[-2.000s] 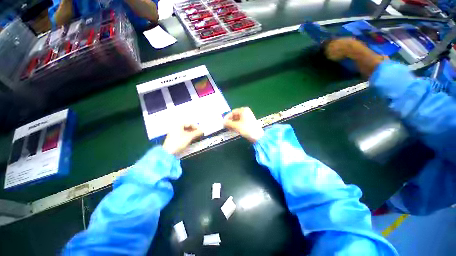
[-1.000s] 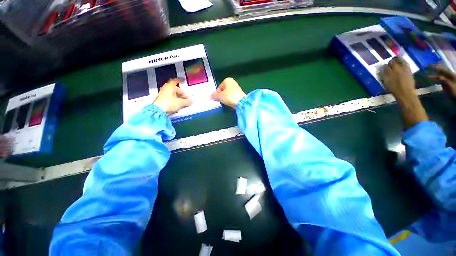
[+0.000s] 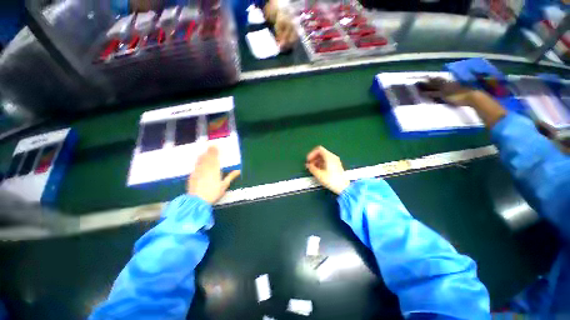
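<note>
A tablet retail box (image 3: 169,164) lies face up on the green conveyor belt, its white face showing two dark devices and one pink-orange one. My left hand (image 3: 209,177) lies over the lower right part of that box, fingers extended and thumb apart, gripping nothing visible. My right hand (image 3: 325,167) is right of the box, above the belt near the rail, with fingers curled. Whether it holds something small cannot be seen. Small white labels (image 3: 263,287) lie scattered on the dark bench (image 3: 237,250) between my forearms.
Another box (image 3: 37,159) is at far left. At right, a neighbour's hand (image 3: 459,97) reaches over a third box (image 3: 431,117). Across the belt stand stacked clear trays (image 3: 169,59) and a tray of red parts (image 3: 340,31). A worn rail (image 3: 275,189) edges the belt.
The box sits further left relative to my right hand, which has come off its edge. My left hand has opened flatter on the box. The neighbour's box appears further left in view.
</note>
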